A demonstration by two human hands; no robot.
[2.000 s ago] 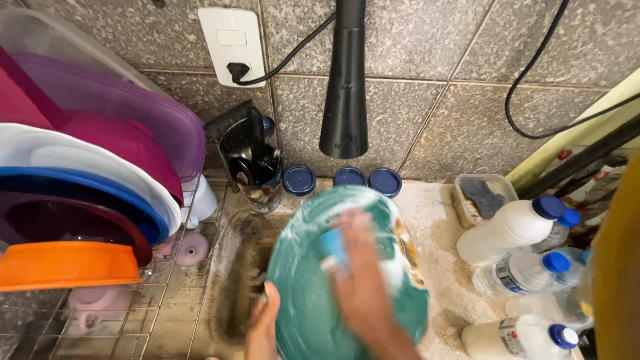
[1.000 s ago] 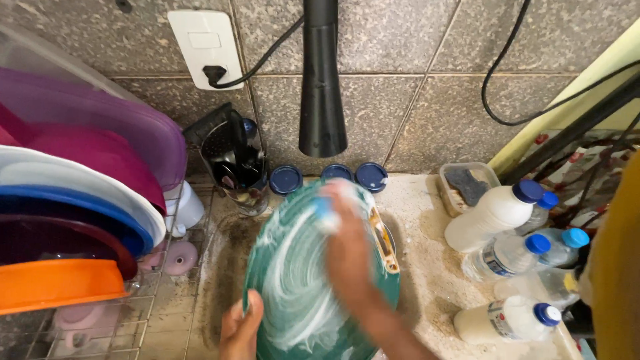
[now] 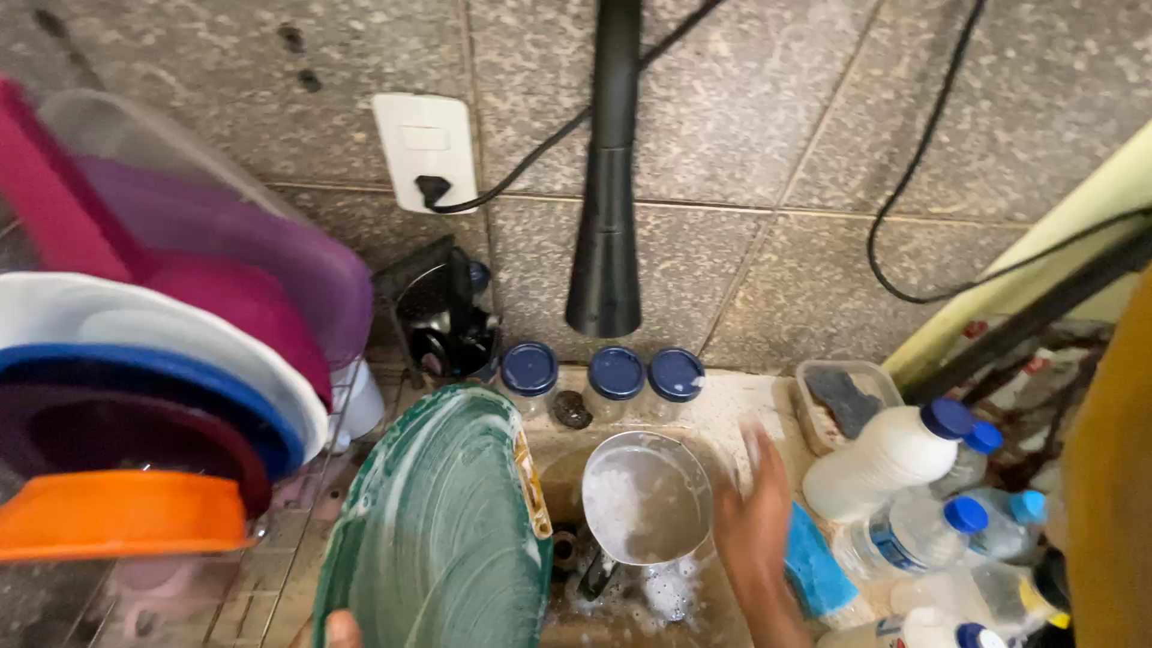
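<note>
A green plastic basin [image 3: 441,522], streaked with soap suds, is tilted on its side over the left of the sink. My left hand [image 3: 342,630] grips its lower left edge, with only the fingers showing. My right hand [image 3: 756,531], slightly blurred, is empty with fingers apart over the sink's right edge. Just right of it, a blue sponge or cloth [image 3: 817,567] lies on the counter. A metal pot [image 3: 646,499] with a dark handle and sudsy water stands in the sink [image 3: 648,625].
Blue-lidded jars [image 3: 616,373] line the wall below a black faucet [image 3: 607,243]. A dish rack with colored bowls [image 3: 117,513] fills the left. Bottles [image 3: 877,463] and a plastic box [image 3: 846,405] stand right. A utensil holder [image 3: 445,324] is behind the basin.
My right hand has left the basin's surface and moved right; the blue thing it rubbed with now lies on the counter. The basin has moved left and tilted more steeply, and the pot now shows.
</note>
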